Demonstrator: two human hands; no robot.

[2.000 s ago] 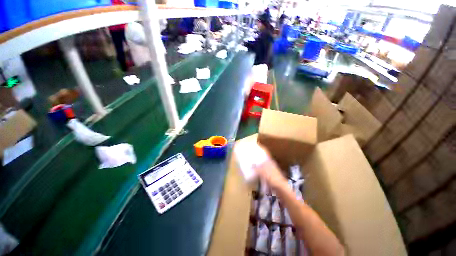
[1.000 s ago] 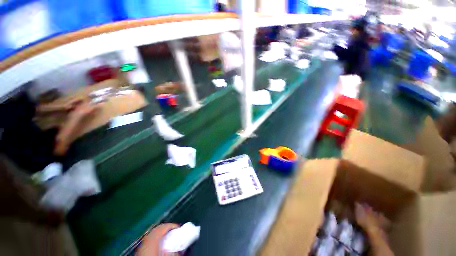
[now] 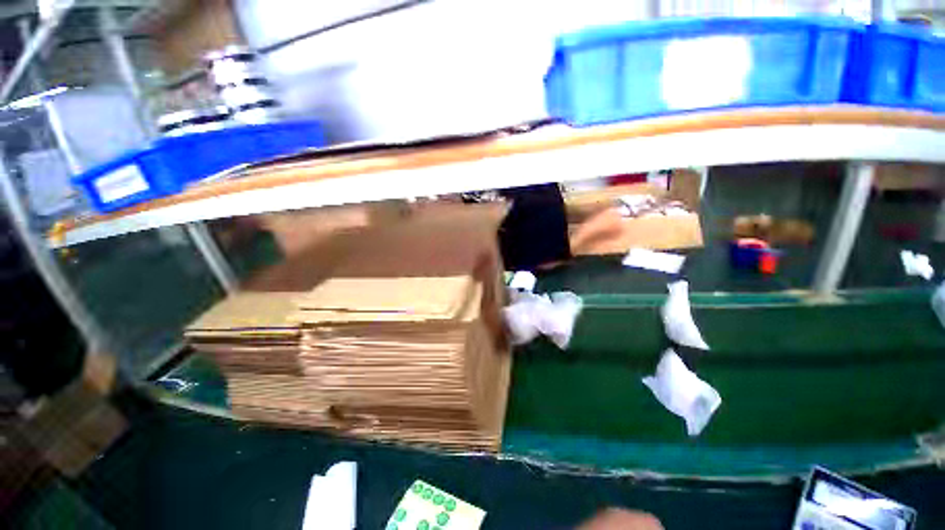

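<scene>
One of my hands (image 3: 619, 520), by its place my left, shows only as a small blurred piece at the bottom edge; its fingers and anything in it are cut off. My right hand is out of the picture. White slips (image 3: 332, 497) and a pale sheet with green round marks (image 3: 437, 507) lie on the dark bench strip to the left of the hand. White crumpled wrapped products (image 3: 684, 391) lie on the green belt beyond it, with more (image 3: 544, 316) beside the cardboard stack.
A tall stack of flattened cardboard (image 3: 389, 378) stands left of centre. A calculator (image 3: 855, 507) is cut off at bottom right. A shelf (image 3: 497, 171) with blue bins (image 3: 715, 72) crosses above the belt. Across it are another person's dark sleeve (image 3: 534, 223) and a tape dispenser (image 3: 754, 255).
The view has swung left; the open carton, stool and my right hand have left the picture. The white product seen in my left hand no longer shows.
</scene>
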